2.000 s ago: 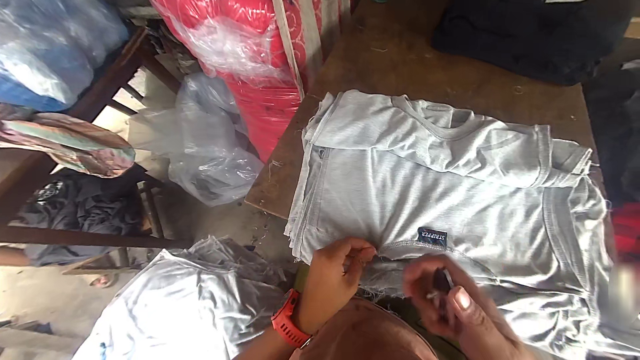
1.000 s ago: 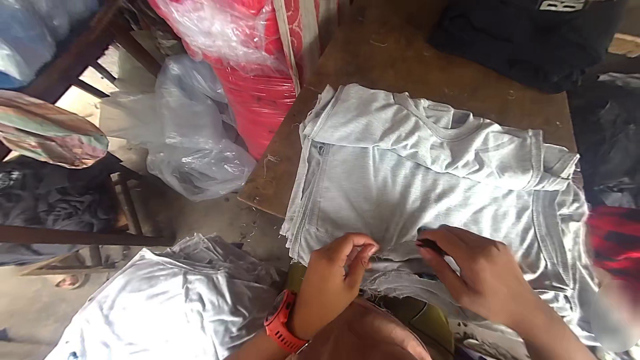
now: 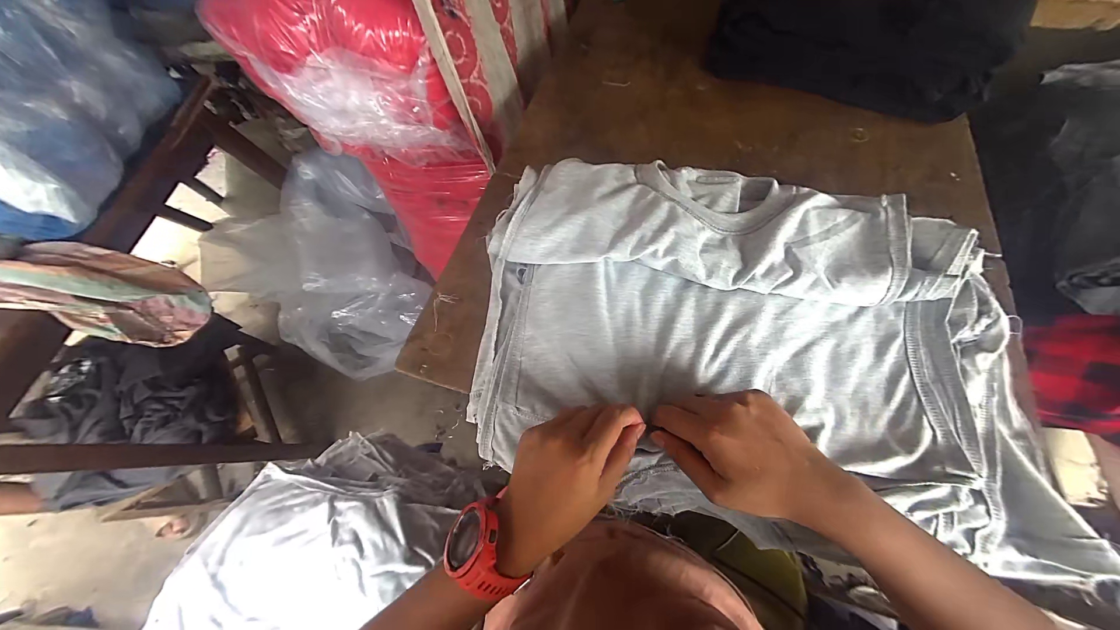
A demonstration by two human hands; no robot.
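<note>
A stack of light grey knit shirts (image 3: 717,350) lies on a brown wooden table (image 3: 630,105), the top one with its neckline folded over at the far side. My left hand (image 3: 569,472), with a red watch (image 3: 477,547) on the wrist, pinches the near edge of the top shirt. My right hand (image 3: 744,451) meets it fingertip to fingertip at the same edge. Between the fingertips is a small dark bit, mostly hidden, perhaps a label. No tool shows in either hand.
Folded black cloth (image 3: 875,52) lies at the table's far right. Left of the table stand a red plastic-wrapped bundle (image 3: 385,114) and a clear plastic bag (image 3: 341,262). A pile of whitish garments (image 3: 306,534) is at lower left, red-black checked cloth (image 3: 1072,372) at right.
Two seconds ago a dark label lay on the top shirt and my right hand held a small object; neither shows there now. My right hand has moved in against my left at the shirt's near edge.
</note>
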